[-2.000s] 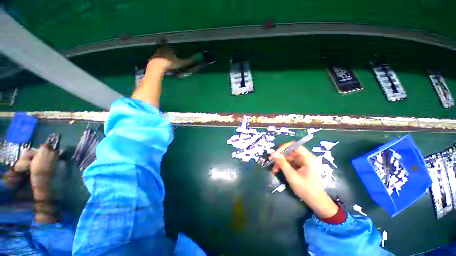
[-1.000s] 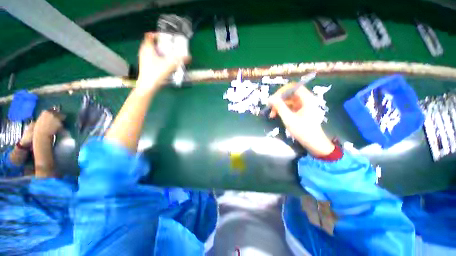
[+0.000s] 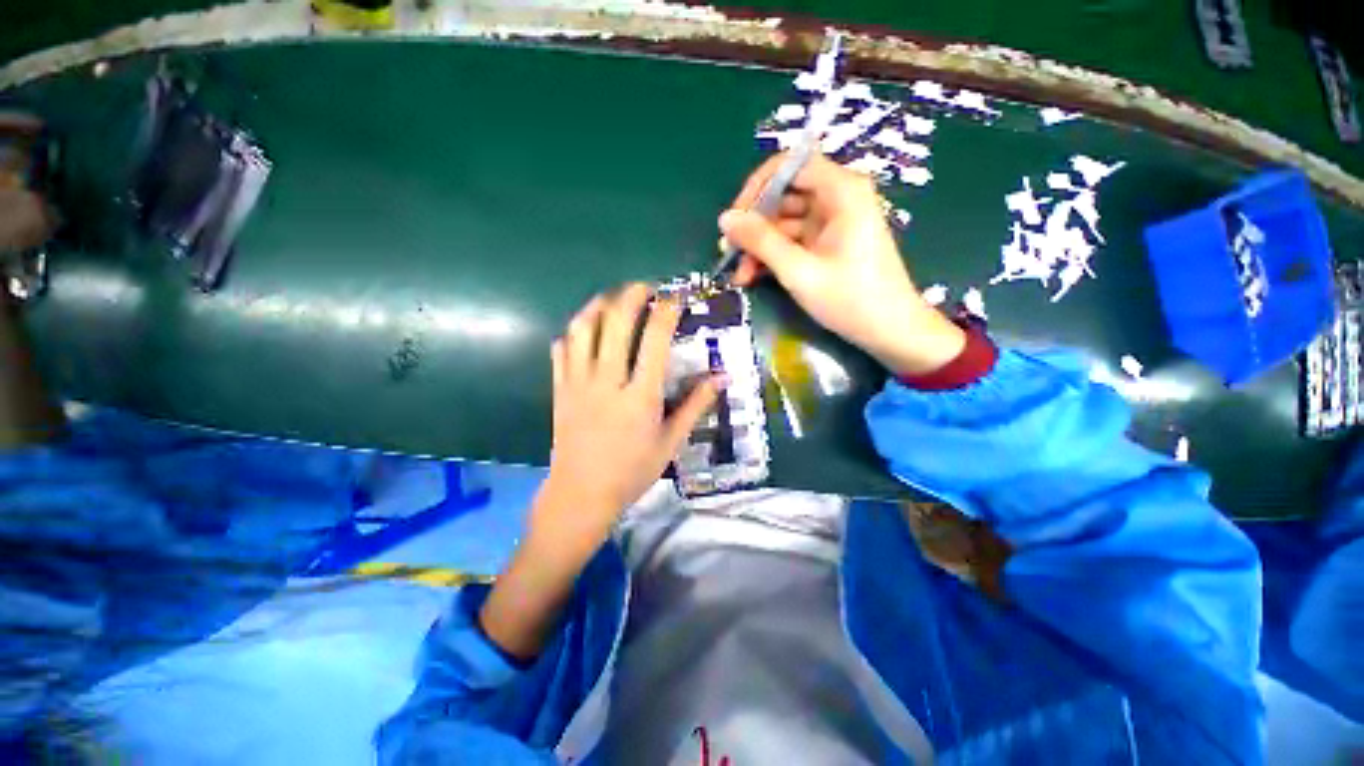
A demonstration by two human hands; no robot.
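Note:
A phone mid-frame assembly (image 3: 727,434) lies on the dark green bench near its front edge, its dark end away from me. My left hand (image 3: 610,397) rests on its left side, with fingers over the frame and the thumb across its middle. My right hand (image 3: 838,247) holds the tweezers (image 3: 793,162) like a pen. Their tip is at the frame's far end, beside my left fingertips; whether it touches a part cannot be told.
White tabbed pieces (image 3: 883,135) lie beyond my right hand, with another loose group (image 3: 1056,225) to the right. A blue bin (image 3: 1242,277) holds white pieces. Phone frames (image 3: 1331,367) lie far right. Dark strips (image 3: 198,177) lie left, near another person's hand (image 3: 21,210).
My left hand has come from over the conveyor to the bench with a phone frame, now lying down. My right hand has brought the tweezers from the white pieces to the frame. The view has shifted.

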